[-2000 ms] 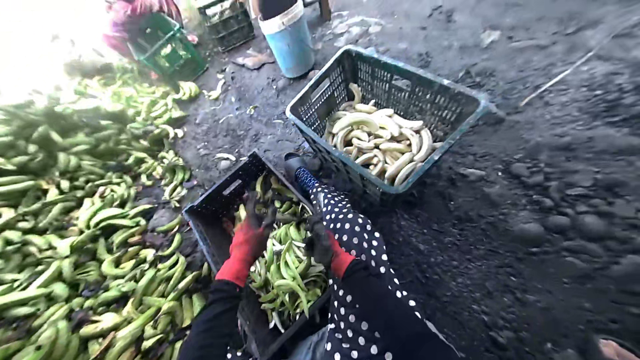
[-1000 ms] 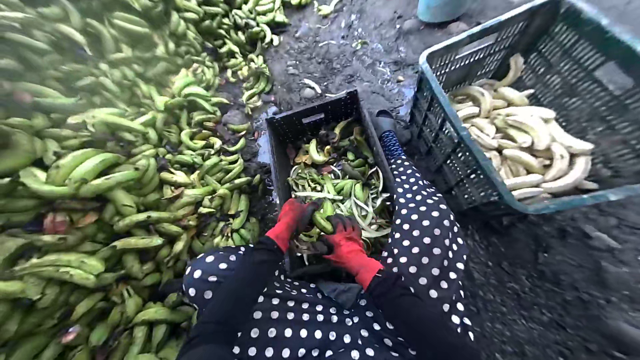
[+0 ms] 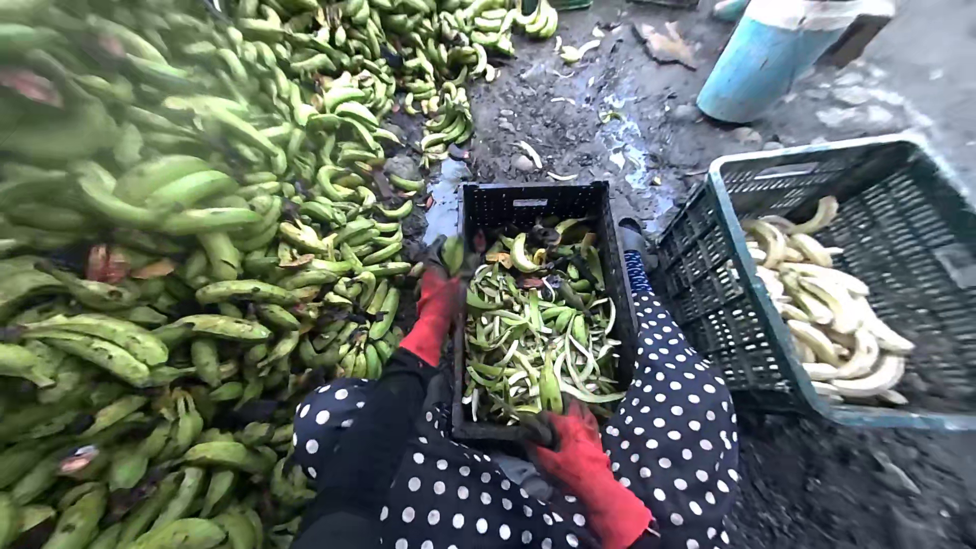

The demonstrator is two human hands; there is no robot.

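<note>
My left hand (image 3: 438, 293), in a red glove with dark fingers, is at the left rim of a black plastic crate (image 3: 534, 200), with a green plantain (image 3: 452, 255) in its fingers. My right hand (image 3: 568, 442), gloved the same way, lies over the crate's near edge, beside a green plantain (image 3: 549, 387); whether it grips anything is unclear. Green peel strips (image 3: 526, 335) and several plantains fill the crate, which stands between my legs. Peeled pale plantains (image 3: 827, 297) lie in a dark green plastic crate (image 3: 720, 305) on the right.
A large heap of green plantains (image 3: 229, 328) covers the ground at left. Beyond the green crate stands a blue and white bucket (image 3: 751, 72). Wet, dark ground (image 3: 557, 114) with scattered peels lies ahead. My legs in dotted fabric (image 3: 671, 427) flank the black crate.
My hands, together over the near part of the black crate a second ago, are now apart: the left is at its left rim, the right at its near edge.
</note>
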